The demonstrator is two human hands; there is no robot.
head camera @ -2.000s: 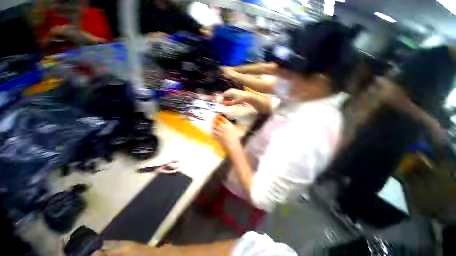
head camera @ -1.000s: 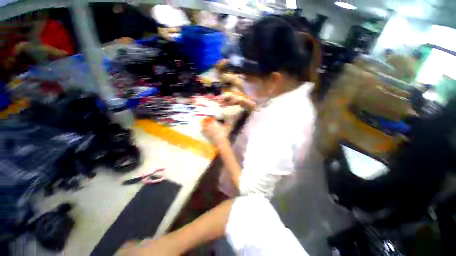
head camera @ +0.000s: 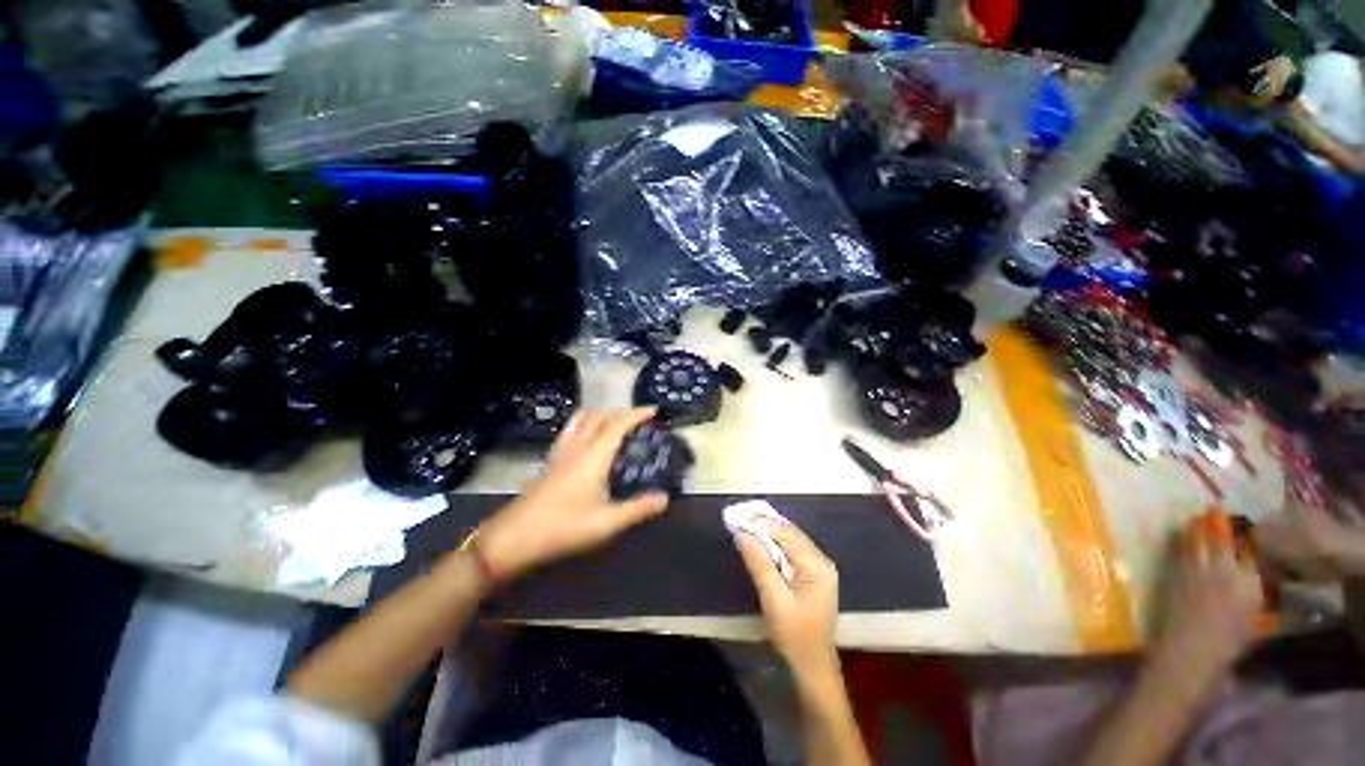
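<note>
My left hand point(head camera: 562, 501) holds a black round housing point(head camera: 648, 460) by its side, over the back edge of the black work mat point(head camera: 689, 557). The housing's holed face shows. My right hand point(head camera: 801, 587) pinches a small white wiping cloth point(head camera: 761, 527) above the mat, apart from the housing. Another black housing with a ring of pale circles point(head camera: 683, 385) lies just behind the held one. Diagonal cutters point(head camera: 898, 488) with pinkish handles lie at the mat's right end.
Piled black housings point(head camera: 427, 449) stand left, more point(head camera: 910, 401) right. White sheets point(head camera: 352, 531) lie left of the mat. A large clear bag point(head camera: 704, 210) and small black parts point(head camera: 782, 356) are behind. A metal post point(head camera: 1100, 135) rises right. A neighbour's hands point(head camera: 1210, 576) work beyond the orange tape point(head camera: 1055, 494).
The view has swung from the neighbour on the right to the bench in front. Both my hands now show; a second ago only one blurred hand and arm showed, low in the picture.
</note>
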